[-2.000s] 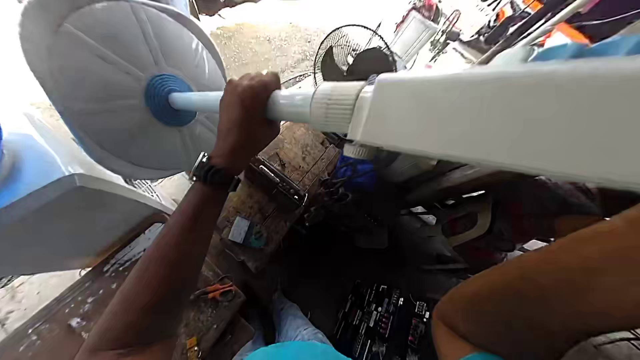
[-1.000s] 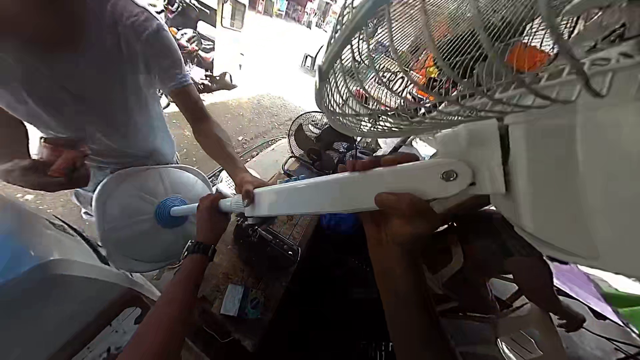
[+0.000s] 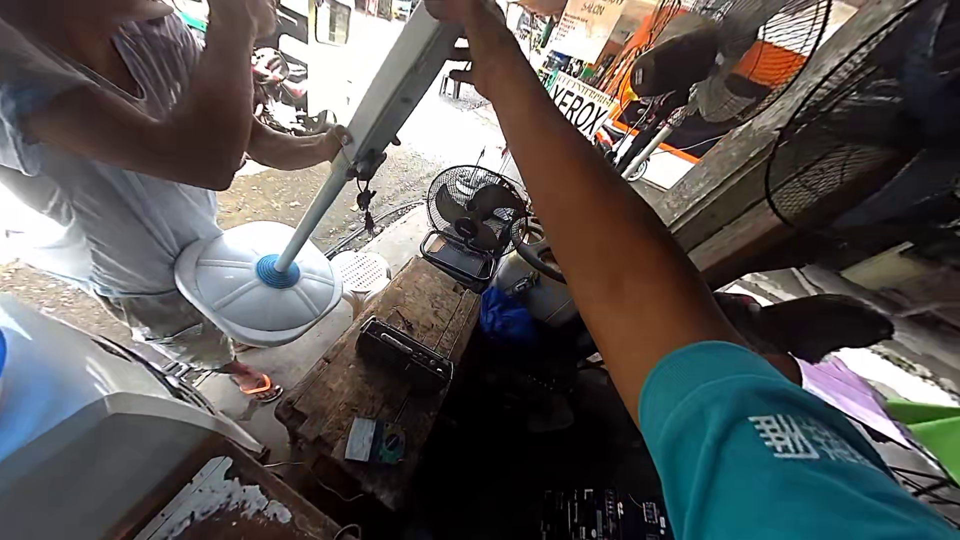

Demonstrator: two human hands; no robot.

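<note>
My right hand (image 3: 469, 41) is at the top edge, partly cut off, its fingers around the upper part of a stand fan's white column (image 3: 401, 82). My left hand is out of view. The column slants down left to a thinner pole (image 3: 311, 214), which ends in a round white base (image 3: 259, 300) with a blue ribbed collar. Another person stands at the left and grips the column's lower end with one hand (image 3: 334, 142); their other arm is raised. Dark keys or small fittings (image 3: 365, 199) hang beside that hand. The fan's head is outside the view.
Below is a worn wooden bench (image 3: 427, 307) bearing a black radio-like device (image 3: 405, 352) and a small box (image 3: 361, 439). A black fan (image 3: 476, 210) stands beyond it, near a blue bag (image 3: 506, 315). More fans (image 3: 739, 67) and a wooden beam (image 3: 720, 187) are at right.
The column has swung from nearly level to steeply slanted, its upper end now at the top edge. My left hand has left the pole and the view. My right arm now reaches up.
</note>
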